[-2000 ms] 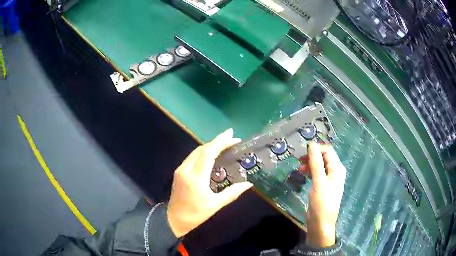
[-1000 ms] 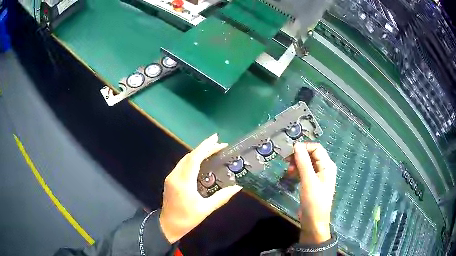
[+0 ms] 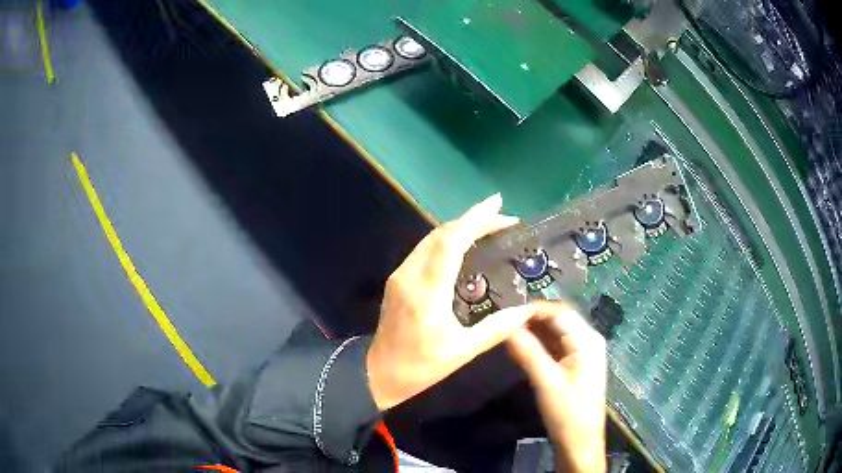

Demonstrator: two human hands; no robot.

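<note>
My left hand (image 3: 429, 309) grips the left end of a grey four-position fixture plate (image 3: 563, 214), fingers behind its upper edge and thumb along the lower edge. The plate is tilted, its right end higher. Dark round components (image 3: 592, 239) sit in its pockets; the leftmost has a reddish-brown centre, the others look bluish-black. My right hand (image 3: 561, 374) is below the plate, its thumb and fingertips pinched together at the lower edge beside my left thumb. Whether a small part is between those fingertips cannot be seen.
A clear ribbed tray (image 3: 679, 319) with a black cluster (image 3: 606, 315) lies right of and below the plate. Another holder with silver-white discs (image 3: 337, 73) overhangs the bench edge, partly under a raised green platform (image 3: 517, 55). Curved conveyor rails (image 3: 739, 157) run at the right.
My right hand has moved left from under the rightmost component to beside my left thumb. The camera view has shifted; my left hand keeps its grip on the plate.
</note>
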